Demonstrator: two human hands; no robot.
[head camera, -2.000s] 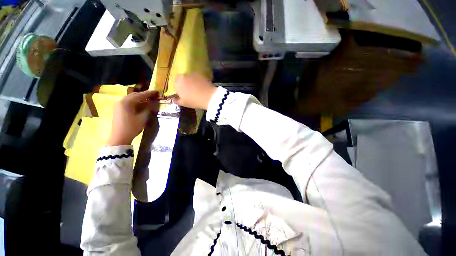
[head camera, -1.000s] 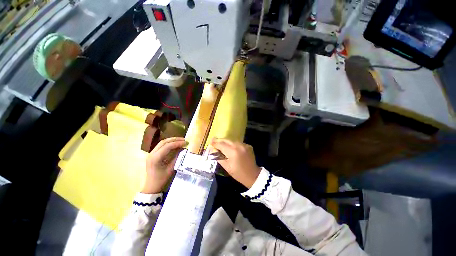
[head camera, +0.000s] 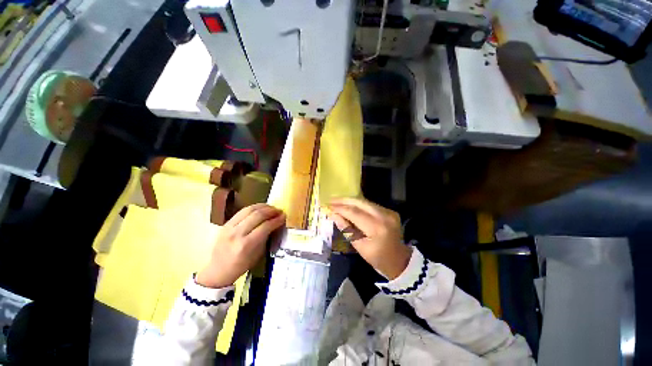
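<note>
A yellow piece (head camera: 342, 154) lies around the narrow arm, draped down its right side. The amber sewing template (head camera: 304, 175) with a dark slot lies on top, its far end under the machine head. My left hand (head camera: 244, 239) pinches the yellow edge at the template's near left corner. My right hand (head camera: 368, 230) pinches the yellow piece at the near right; a small dark object shows at its fingers, unclear. The white clamp arm (head camera: 294, 300) runs toward me.
The white machine head (head camera: 297, 53) stands ahead. A stack of yellow pieces (head camera: 168, 246) with brown ends lies left. A green fan (head camera: 61, 107) is at far left. A control screen (head camera: 604, 21) is at upper right. A cardboard-brown surface (head camera: 550, 161) is at right.
The view has shifted since two seconds ago, showing more of the machine head. Both hands have parted from close together to either side of the template's near end, still at the yellow piece.
</note>
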